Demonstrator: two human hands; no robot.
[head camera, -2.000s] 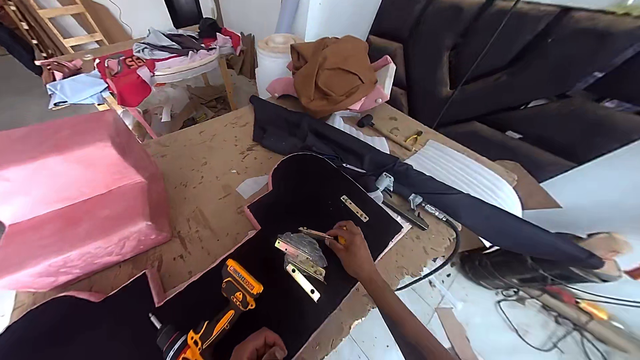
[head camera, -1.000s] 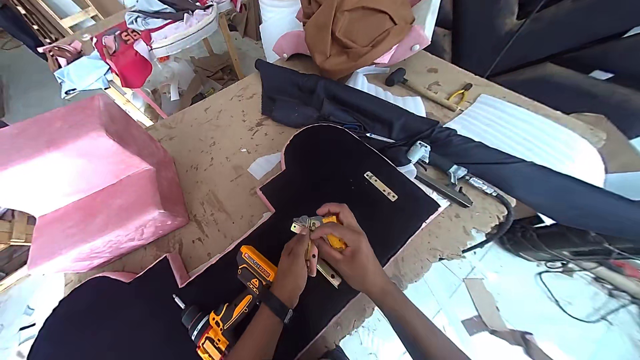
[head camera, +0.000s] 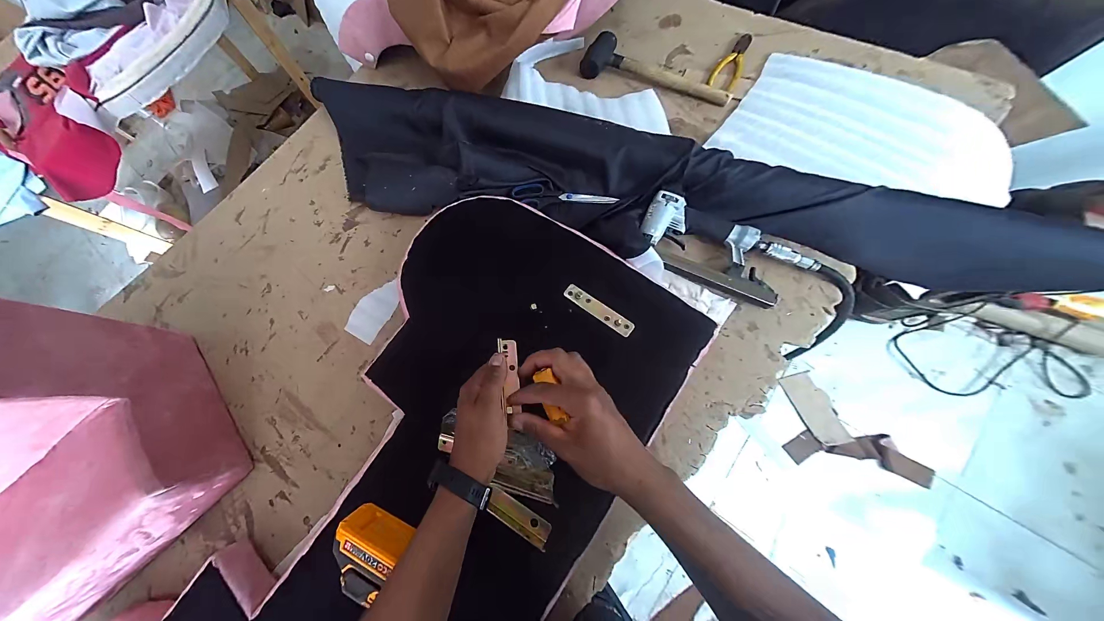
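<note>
My left hand (head camera: 481, 412) holds a perforated brass-coloured metal bracket (head camera: 511, 358) upright over a black fabric-covered panel (head camera: 483, 267) with pink edges. Close against it, my right hand (head camera: 576, 418) grips a small yellow-handled tool (head camera: 548, 398); its working end is hidden by the fingers. Under the hands lie more metal brackets (head camera: 520, 517) and a crumpled clear plastic bag (head camera: 528, 450). One flat perforated metal plate (head camera: 599, 310) rests on the panel to the upper right. Part of a yellow and black cordless drill (head camera: 373, 543) shows left of my left forearm.
Beyond the panel lie rolled black fabric (head camera: 552, 129), scissors (head camera: 588, 198), a pneumatic staple gun (head camera: 746, 246) with a hose, a mallet (head camera: 668, 76), pliers (head camera: 730, 65) and white foam sheet (head camera: 871, 129). A pink upholstered form (head camera: 112, 466) stands at left; the wooden tabletop (head camera: 250, 285) has a ragged right edge.
Two seconds ago my hands were apart, the left near the drill; now they are together at the bracket. The view has moved closer to the panel.
</note>
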